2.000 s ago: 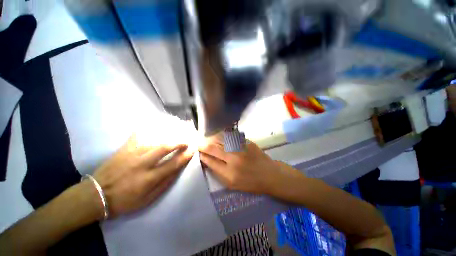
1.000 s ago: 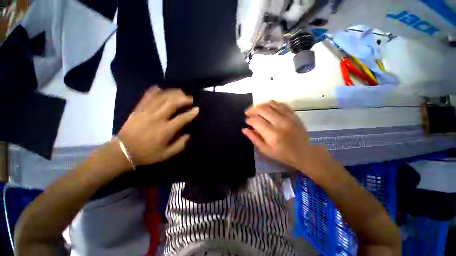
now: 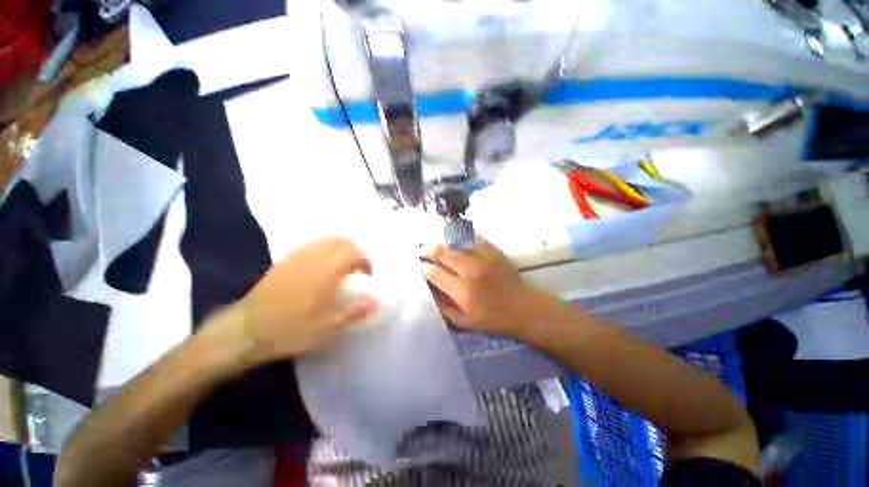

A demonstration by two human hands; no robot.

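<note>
A light panel (image 3: 391, 376) lies under the head of the white sewing machine (image 3: 562, 95) and hangs over the table's front edge. My left hand (image 3: 310, 295) is on the panel, left of the needle, thumb and fingers curled towards each other and slightly blurred; whether it grips the fabric I cannot tell. My right hand (image 3: 481, 285) has its fingertips at the panel's right edge, just below the knurled knob (image 3: 460, 233). The needle area is washed out by glare. A black panel (image 3: 224, 209) lies left of the light one.
More light and black cut pieces (image 3: 57, 333) lie at the left. Tools with red and yellow handles (image 3: 610, 190) lie on the machine bed. A blue crate (image 3: 610, 428) is below the table at the right. The ruler-marked edge (image 3: 657, 309) runs along the front.
One second ago both hands were on a black piece nearer the front edge; now a light panel faces up under the machine head. The hands are further in, and the view has shifted.
</note>
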